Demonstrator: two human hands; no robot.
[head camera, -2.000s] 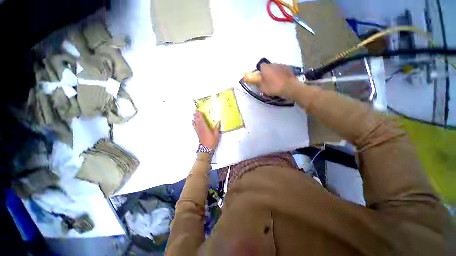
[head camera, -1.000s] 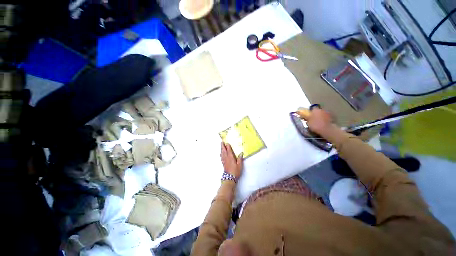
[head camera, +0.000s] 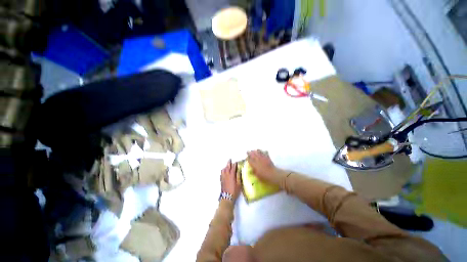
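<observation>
The yellow template (head camera: 261, 190) lies on the white-covered table in front of me, with a thin khaki edge showing at its rim. My left hand (head camera: 230, 179) lies flat at its left edge. My right hand (head camera: 262, 165) is at its upper edge, fingers on the template's top side. Both hands are slightly blurred, so I cannot tell whether the fingers pinch the fabric. The steam iron (head camera: 369, 152), with its orange-tan handle, stands on the brown board (head camera: 381, 187) at the right, with no hand on it.
A khaki stack (head camera: 223, 100) lies at the far side. Scissors (head camera: 298, 87) and a black ring (head camera: 282, 75) lie far right. A metal plate (head camera: 369, 123) is behind the iron. Tied khaki bundles (head camera: 153, 169) and a fanned khaki pile (head camera: 148, 236) are at the left.
My right hand has let go of the iron, now farther right on the board, and moved left onto the template. My left hand has stayed at its left edge. The view has shifted.
</observation>
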